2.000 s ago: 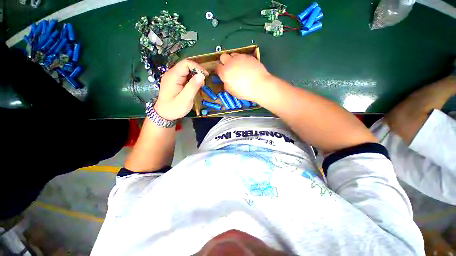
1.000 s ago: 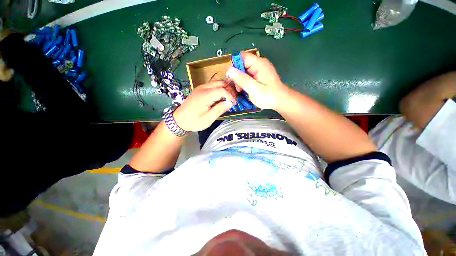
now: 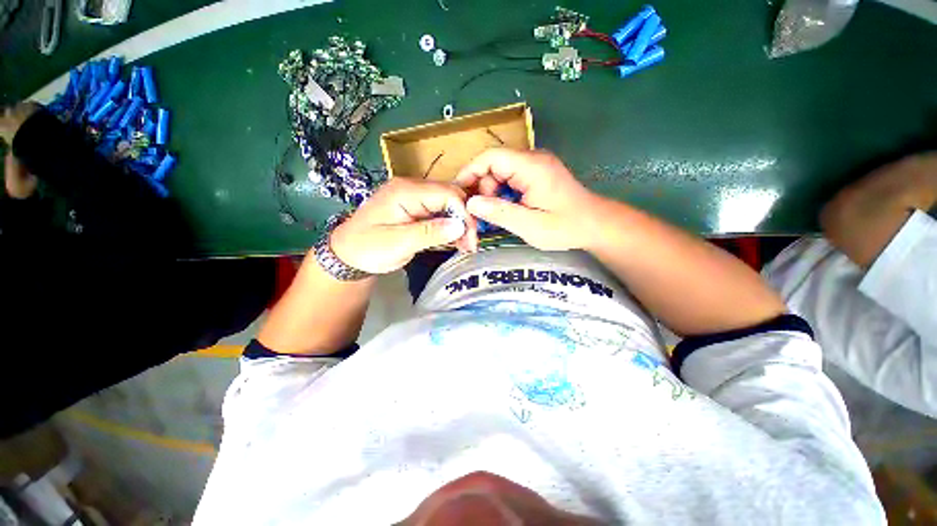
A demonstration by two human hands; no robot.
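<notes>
My left hand [image 3: 396, 228], with a metal watch on its wrist, pinches a small pale part [image 3: 454, 218] at the fingertips. The part is mostly hidden and too small to make out. My right hand [image 3: 539, 200] touches or nearly touches the left fingertips. It is closed around a blue battery cell [image 3: 504, 193], which shows only as a patch between thumb and curled fingers. Both hands are over the near side of the open tan cardboard box [image 3: 457, 130]. Thin dark leads show in the box. The hands hide its near part.
A heap of green circuit boards [image 3: 344, 87] with leads lies left of the box. Joined board-and-battery units [image 3: 563, 62] lie beyond it. Blue cells [image 3: 113, 98] are piled far left, by another person's hand [image 3: 15, 128]. A clear bag [image 3: 807, 26] lies far right; another person's arm [image 3: 889, 205] is at the right.
The right hand first reached into the box, then held a blue cell upright. Now it is lower, the cell mostly hidden. The left hand has moved right and down to meet it.
</notes>
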